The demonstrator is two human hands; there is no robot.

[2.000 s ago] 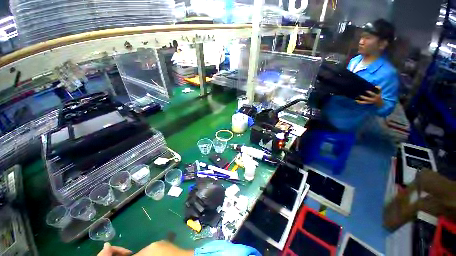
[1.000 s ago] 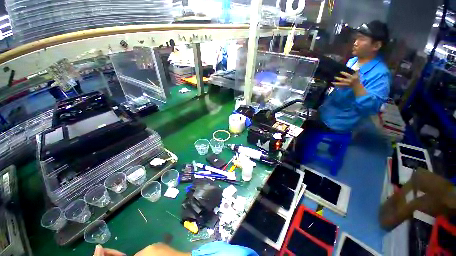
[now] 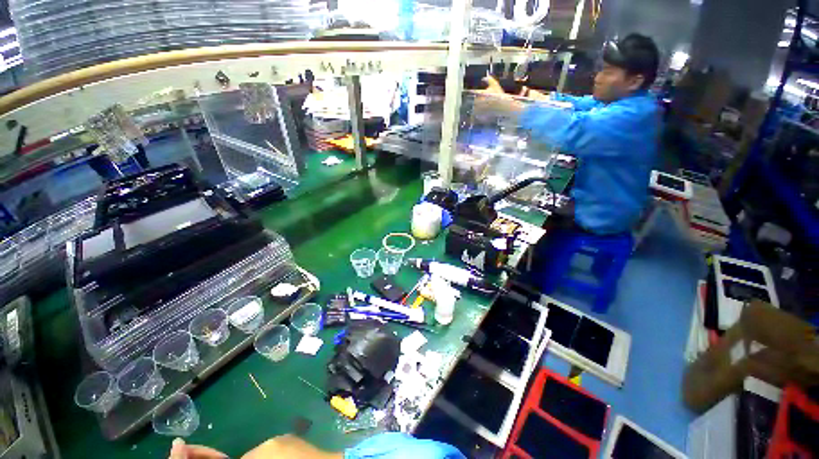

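Observation:
My right hand [image 3: 274, 447] shows only in part at the bottom edge, with a blue sleeve to its right. A fingertip pokes up left of it, near a clear plastic cup [image 3: 175, 415]. What the fingers hold, if anything, is cut off by the edge. My left hand cannot be made out. Nearest on the green bench [image 3: 235, 414] are a row of clear cups along a dark tray edge, a black crumpled pile [image 3: 364, 359] and white scraps [image 3: 416, 376].
Black panels lie on a clear tray stack [image 3: 180, 291] at left. An electric screwdriver [image 3: 453, 273] and small bottle [image 3: 444, 305] lie mid-bench. White and red foam trays [image 3: 559, 414] stand at right. A person in blue [image 3: 597, 148] sits on a blue stool [image 3: 593, 264].
The other person has turned towards the bench and stretches both arms over it; the black panel is no longer held up at their side. My right hand has barely moved.

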